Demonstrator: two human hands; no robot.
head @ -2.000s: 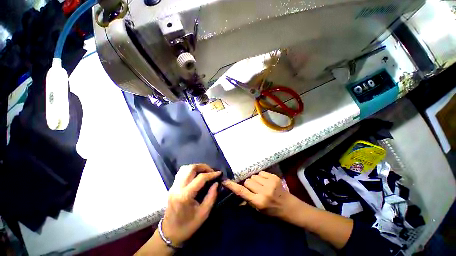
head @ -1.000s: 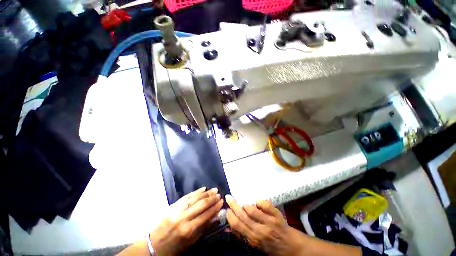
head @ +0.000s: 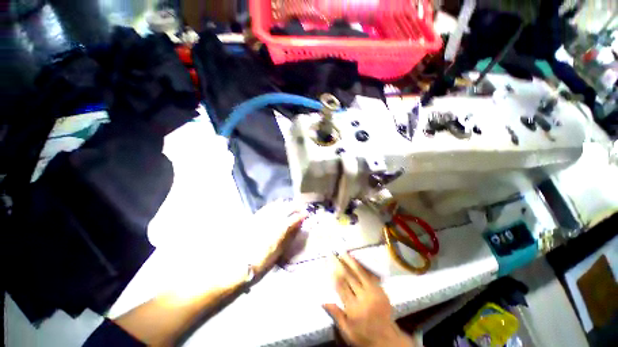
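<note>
The dark, slightly shiny fabric panel (head: 261,159) lies left of and behind the needle end of the white sewing machine (head: 467,146). My left hand (head: 276,237) is at the front left of the needle area, washed out by bright light. Its fingertips are close to the needle end, and whether it grips the panel's end cannot be told. My right hand (head: 362,298) rests on the white table in front of the needle, palm down, fingers a little apart, with nothing seen in it. The presser foot is too blurred to make out.
Scissors (head: 412,242) with red and yellow handles lie under the machine arm. A dark fabric pile (head: 88,210) covers the left. The blue hose (head: 271,101) curves behind the head. A pink basket (head: 352,51) stands behind. A teal control panel (head: 513,245) and yellow packet (head: 491,325) are at right.
The view has shifted, showing more of the basket. The panel has moved back past the needle from the front edge. My hands have moved apart, the left up to the needle area.
</note>
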